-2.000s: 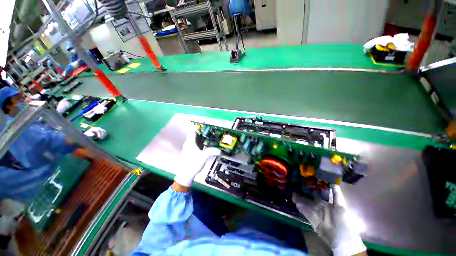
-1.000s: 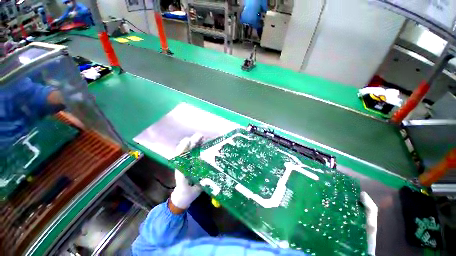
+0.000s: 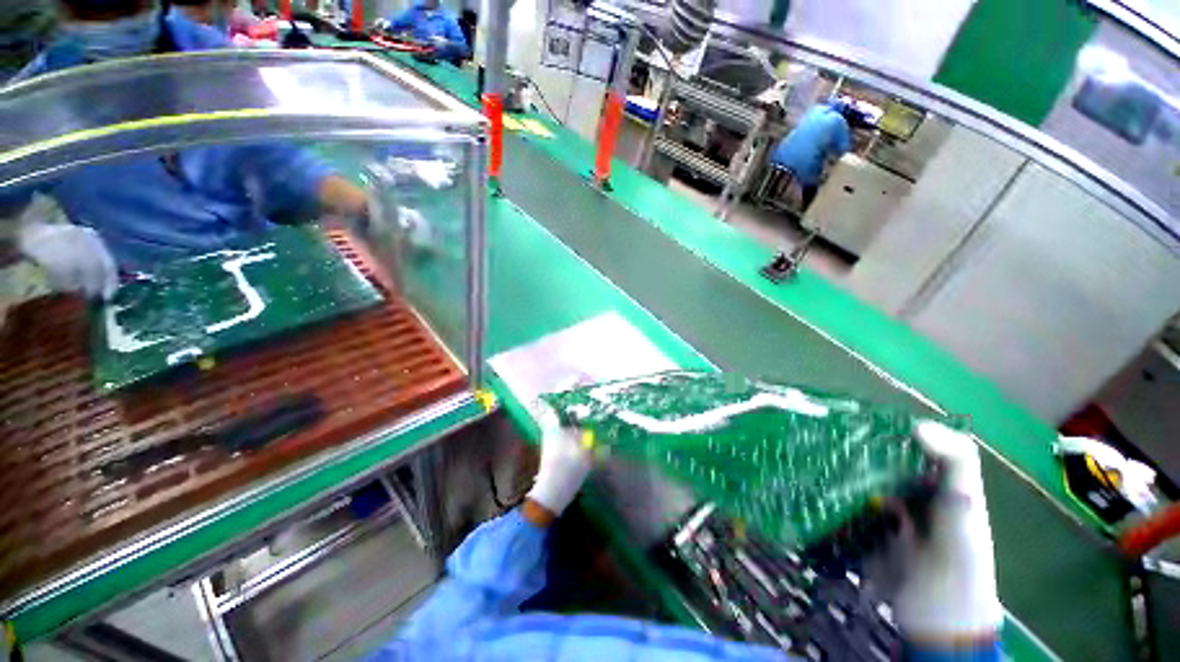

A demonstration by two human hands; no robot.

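A green circuit board (image 3: 738,446) is held up in front of me, solder side with white strips facing up, its parts hanging beneath. My left hand (image 3: 564,466), in a white glove, grips its left edge. My right hand (image 3: 955,524), gloved and partly blurred, grips its right end. A black carrier (image 3: 776,582) lies on the bench below, partly hidden by the board and blurred.
A shiny metal sheet (image 3: 595,356) lies on the green bench. A dark green conveyor belt (image 3: 647,265) runs beyond. At left, a clear-covered unit has a reddish-brown slatted bed (image 3: 388,356) with another board (image 3: 240,304) and a person's hands. An orange-wrapped post (image 3: 493,136) stands beside it.
The board was first component side outward over the carrier, then turned solder side up. It is now tilted flatter, both hands on it. The view has swung left, showing more of the slatted unit.
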